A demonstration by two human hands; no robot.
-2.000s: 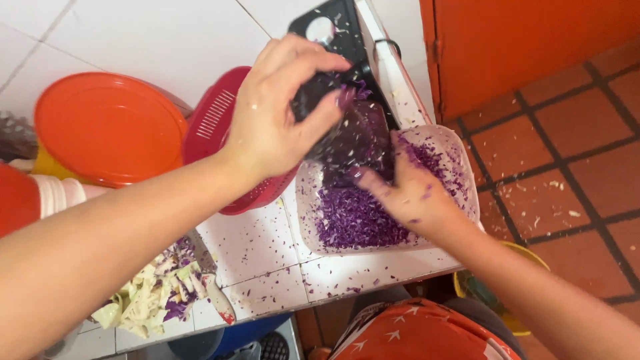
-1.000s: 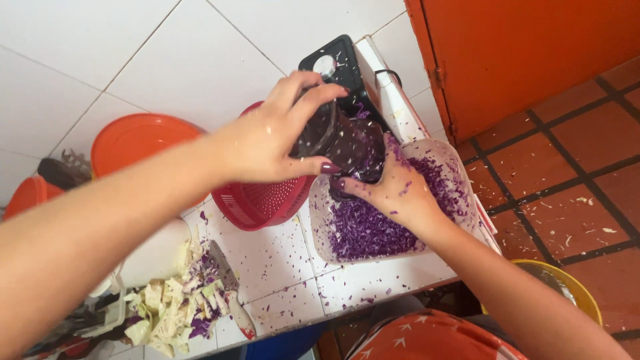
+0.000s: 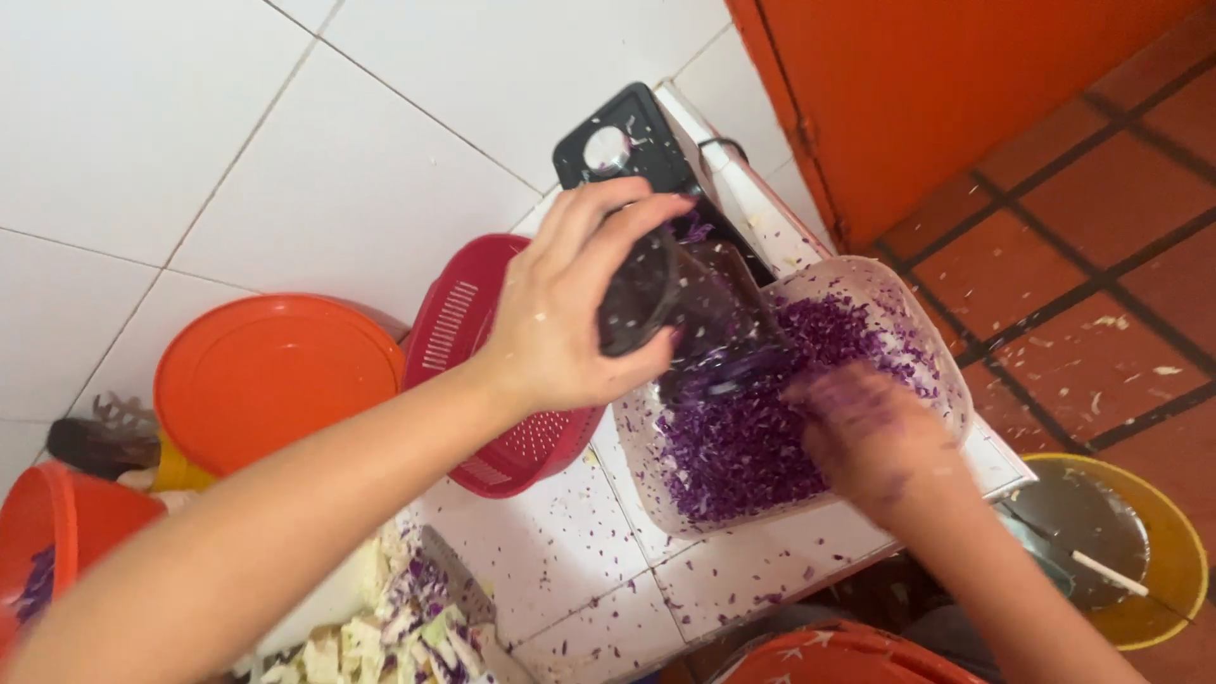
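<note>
My left hand [image 3: 579, 294] grips the round end of a dark food pusher [image 3: 636, 294], which sits at the dark see-through feed part [image 3: 722, 304] of a black electric shredder with a silver knob [image 3: 606, 149]. Below the outlet, a clear plastic tub [image 3: 655, 503] holds finely shredded purple cabbage [image 3: 750, 456]. My right hand [image 3: 869, 437] is blurred over the tub, by the outlet, with shreds stuck to its skin; whether it holds anything is unclear.
A red colander [image 3: 446, 323] and an orange lid [image 3: 275, 380] stand by the tiled wall. Chopped pale and purple cabbage [image 3: 380, 646] lies at the lower left beside a knife blade [image 3: 456, 570]. A yellow bucket [image 3: 1183, 570] is past the counter's right edge. Shreds litter the counter and floor.
My right hand has come away from the shredder's feed part and is now lower, over the tub. My left hand remains on the dark pusher.
</note>
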